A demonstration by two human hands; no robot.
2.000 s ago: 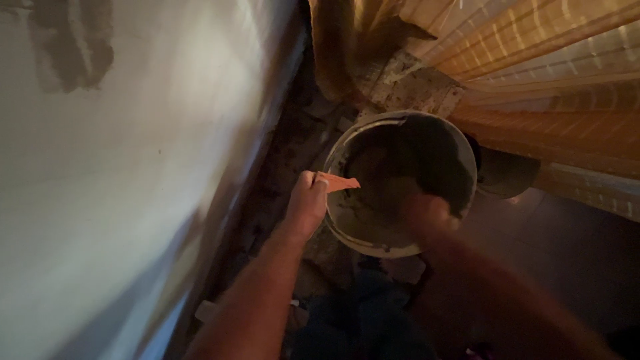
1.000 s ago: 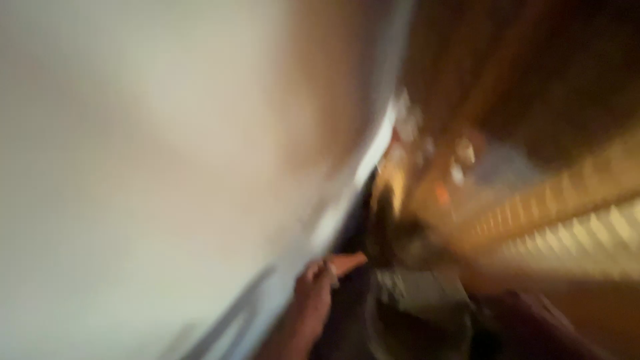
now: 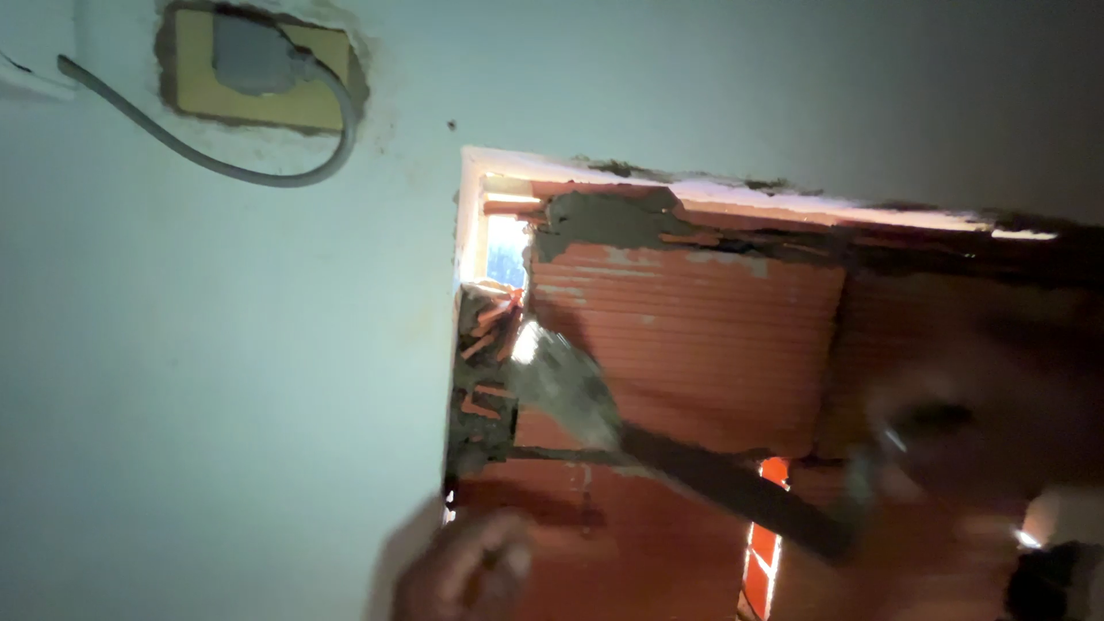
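Observation:
A trowel reaches in from the right, with a lump of grey mortar at its far end, beside the left edge of a wall opening. My right hand, dark and blurred, is at the trowel's handle end. Low in the view, my left hand has curled fingers in front of the opening's lower left edge; blur hides whether it holds anything. Ridged hollow clay bricks fill much of the opening. Mortar sticks along their top, and broken clay pieces are embedded in mortar at the left edge.
Light shows through a gap at the opening's upper left corner and a narrow slot lower down. On the pale wall, a yellowish outlet plate holds a grey plug with a looping cable.
The view has swung from the bucket to the bricked wall opening. My right hand, earlier in the bucket, is now beside the opening with the mortar-loaded trowel. The orange piece in my left hand is no longer distinguishable.

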